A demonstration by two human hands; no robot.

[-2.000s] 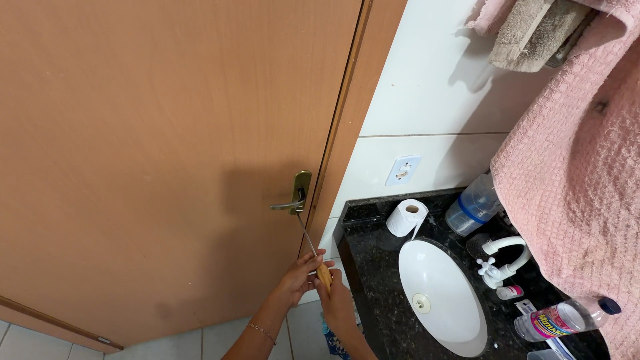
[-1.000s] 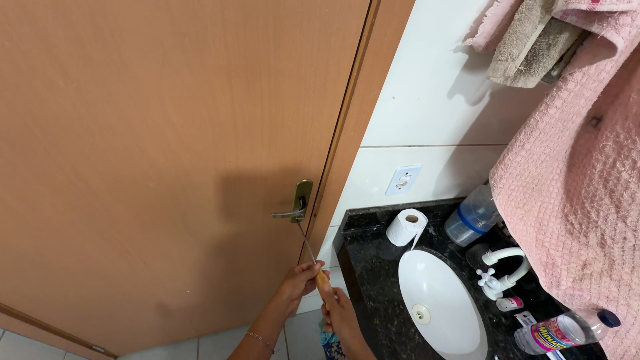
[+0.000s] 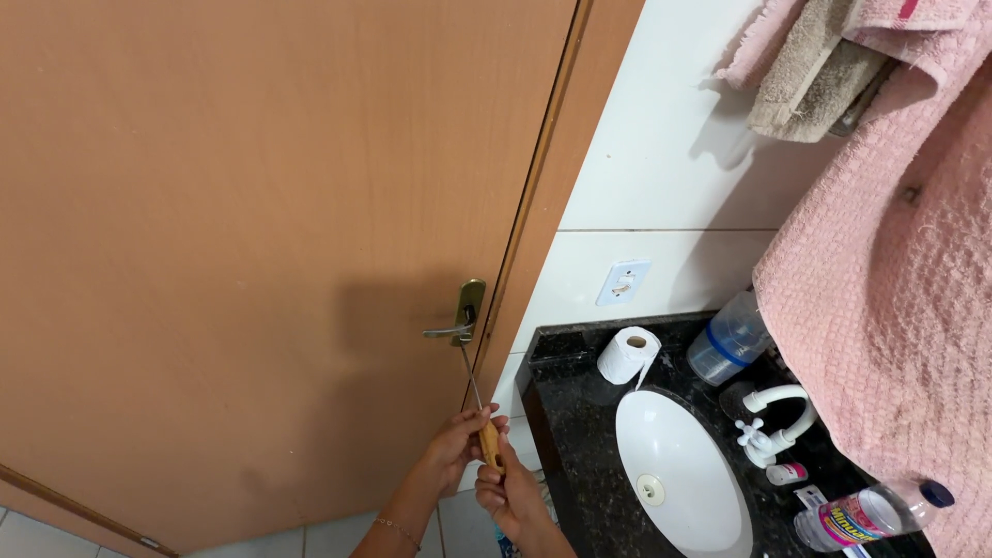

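Observation:
A screwdriver with a yellowish handle (image 3: 490,447) and a long thin metal shaft is held in both hands. My left hand (image 3: 459,440) pinches it where shaft and handle meet. Around the rear of the handle are the fingers of my right hand (image 3: 508,490). The shaft points up to the lower end of the brass-coloured lock plate (image 3: 472,294), just below the metal lever handle (image 3: 446,332). Whether its tip touches the plate or a screw there is too small to tell. The plate is on a brown wooden door (image 3: 256,232), which stands closed in its frame.
Right of the door frame (image 3: 535,209), a black stone counter (image 3: 577,434) holds a white basin (image 3: 682,473), a toilet paper roll (image 3: 620,358), a white faucet (image 3: 783,434) and plastic bottles (image 3: 868,515). A pink towel (image 3: 914,271) hangs above. A socket (image 3: 624,283) is on the tiled wall.
Two seconds ago more of the yellow handle showed beside my right hand's fingers; both hands stay on the screwdriver, its shaft still pointing at the lock plate.

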